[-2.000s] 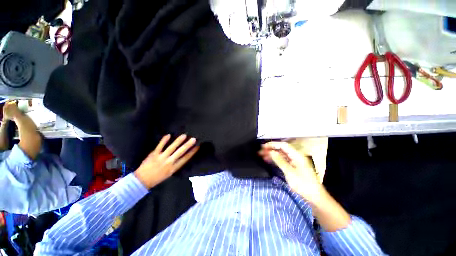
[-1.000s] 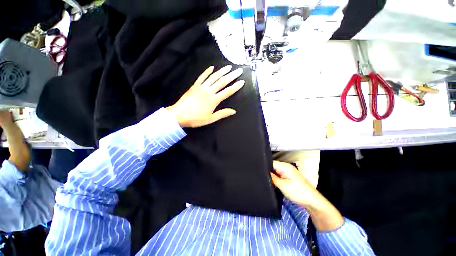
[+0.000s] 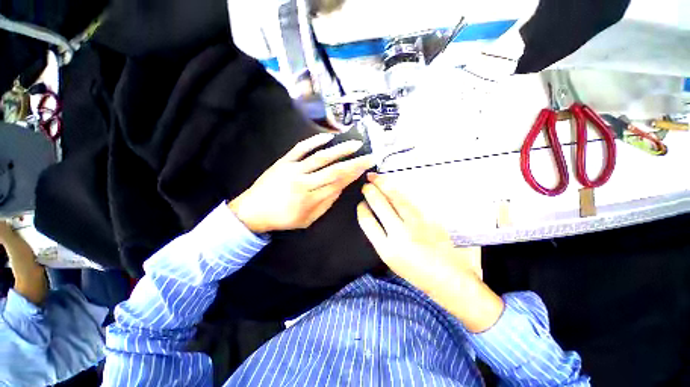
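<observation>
The black fabric garment piece [image 3: 189, 128] lies over the table and my lap, its right edge under the presser foot area [image 3: 362, 121] of the white sewing machine head [image 3: 484, 34] with a blue stripe. My left hand [image 3: 303, 181] lies on the cloth just below the needle area, fingers pointing toward it. My right hand [image 3: 405, 230] is at the cloth's right edge, close to my left fingertips, with its fingertips on the edge. Whether it pinches the cloth is hard to see. A thin dark thread shows beside the fingertips.
Tailor's scissors with red handles [image 3: 598, 155] lie on the table at right, with small yellow-green and orange snips [image 3: 645, 139] beside them. A brown tape patch [image 3: 587, 202] is on the table's front edge. Another person's arm [image 3: 23, 261] and a grey machine part [image 3: 24, 170] are at left.
My right hand has moved up from the lap edge to near the needle. My left hand has shifted slightly left and down. The cloth's lower part has been drawn up, and the view has tilted.
</observation>
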